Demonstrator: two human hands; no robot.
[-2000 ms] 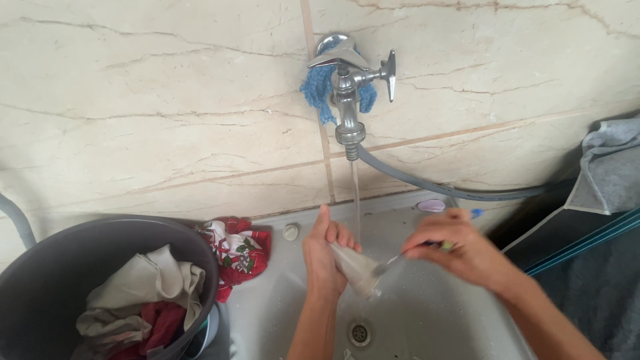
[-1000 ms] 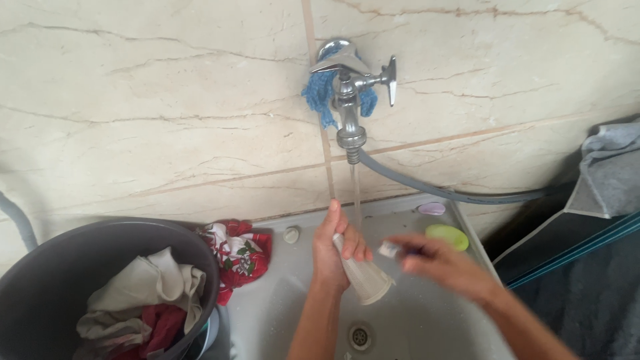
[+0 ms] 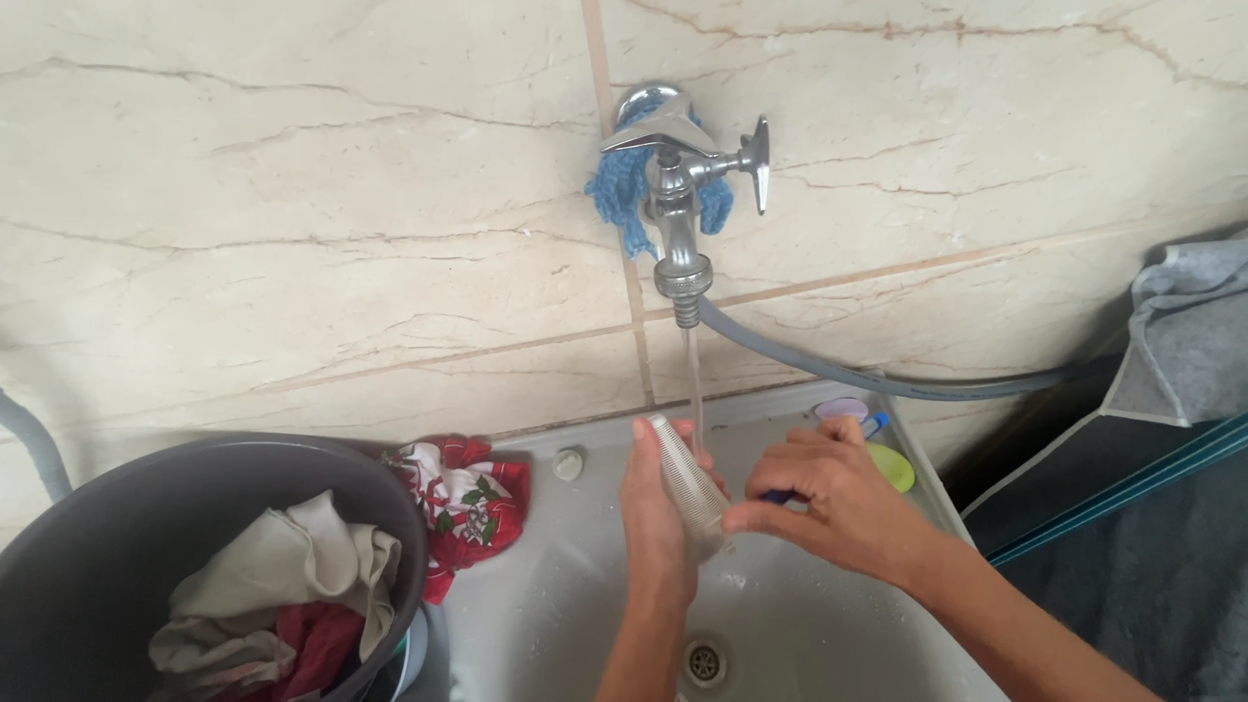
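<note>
A white, ribbed, cone-shaped piece (image 3: 690, 478) lies in my left hand (image 3: 659, 517), its narrow end up, just below the faucet. From the chrome faucet (image 3: 682, 234) a thin stream of water (image 3: 694, 390) falls behind it into the grey sink (image 3: 575, 546). At the cone's lower right, my right hand (image 3: 824, 497) is closed around a small blue-handled tool (image 3: 778, 496), probably a brush; its working end is hidden. The right thumb is close to the cone's wide end, and whether they touch is not plain.
At left stands a dark basin (image 3: 414, 487) holding cloths (image 3: 283, 556). A red patterned cloth (image 3: 478, 507) lies on the sink's edge beside a pale cap (image 3: 567, 464). Green (image 3: 892, 469) and lilac (image 3: 841, 409) items sit at the back right. A grey hose (image 3: 838, 370) runs rightward.
The cone, whose wide end faced lower right a second ago, is now held more upright with its ribbed side showing. My right hand has come back close to its wide end.
</note>
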